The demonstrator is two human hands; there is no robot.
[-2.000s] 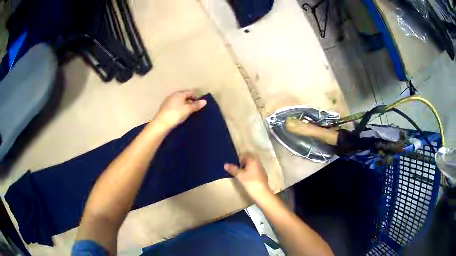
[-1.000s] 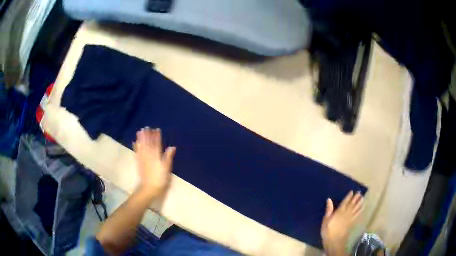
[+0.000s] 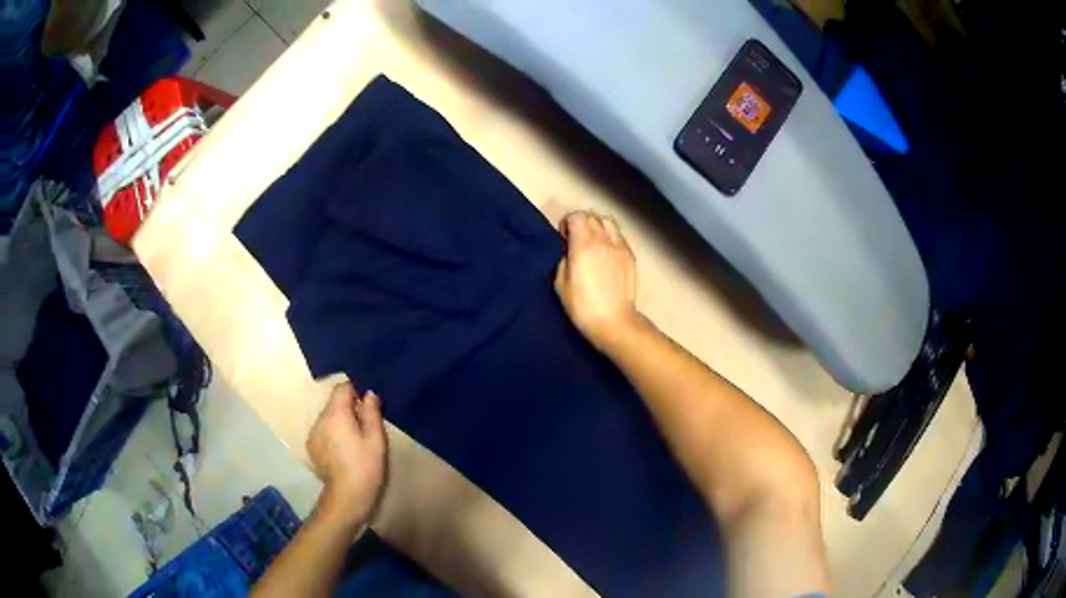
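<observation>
Dark navy trousers (image 3: 468, 315) lie flat on the beige pressing table (image 3: 216, 251), with the wider waist end at the upper left and some creases across it. The leg runs down to the bottom edge of the picture. My left hand (image 3: 348, 444) pinches the near edge of the cloth below the waist end. My right hand (image 3: 599, 275) grips the far edge of the cloth with curled fingers, and my right forearm lies across the leg. The hem end is out of the picture.
A grey padded board (image 3: 701, 199) stands at the far side with a lit phone (image 3: 739, 117) on it. Black hangers (image 3: 900, 421) lie at the right. A red box with white strips (image 3: 152, 146), a grey-lined basket (image 3: 70, 350) and a blue crate (image 3: 228, 555) are on the floor at left.
The view has moved toward the waist end. My right hand has gone from the hem end to the far edge near the waist. My left hand has gone from flat to pinching the near edge.
</observation>
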